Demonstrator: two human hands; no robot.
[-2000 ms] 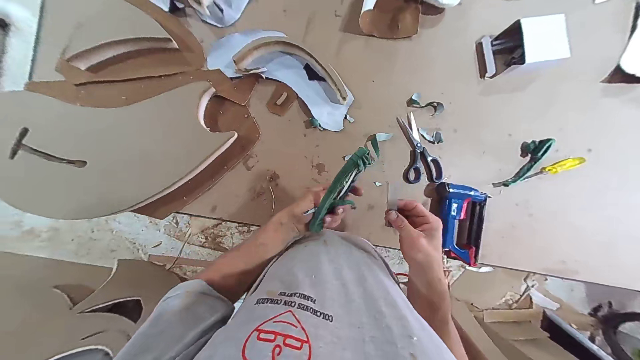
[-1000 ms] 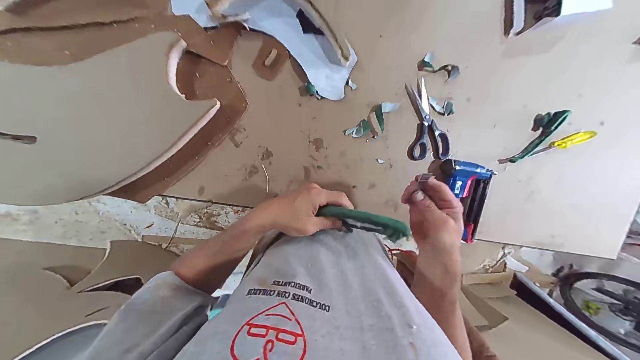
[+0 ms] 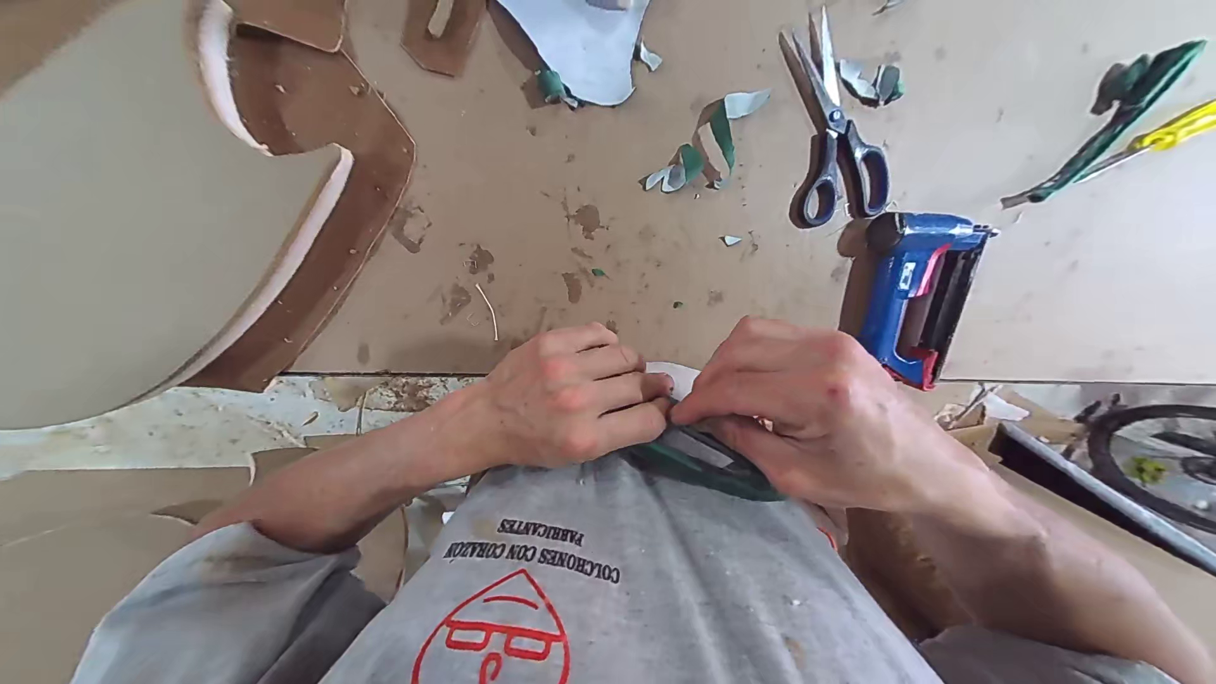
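A dark green fabric-covered piece (image 3: 708,461) lies across my shirt front at the table's near edge. My left hand (image 3: 579,394) grips its left end with curled fingers. The fingertips of my right hand (image 3: 798,408) pinch its upper edge, close to my left fingertips. Something white shows behind the piece, between the hands; what it is I cannot tell. Scissors (image 3: 836,133) lie partly spread on the table, beyond my right hand. A blue staple gun (image 3: 917,294) rests on its side just past my right knuckles.
Green and white scraps (image 3: 717,138) lie near the scissors. At the right are a yellow-handled tool (image 3: 1173,128) and a green fabric strip (image 3: 1121,123). Large padded panels (image 3: 142,218) cover the left side. Below the table's right edge stands a spoked wheel (image 3: 1159,456).
My right hand, which was apart from the green piece, has come in to its upper edge beside my left hand. The piece was upright two seconds ago and now lies crosswise.
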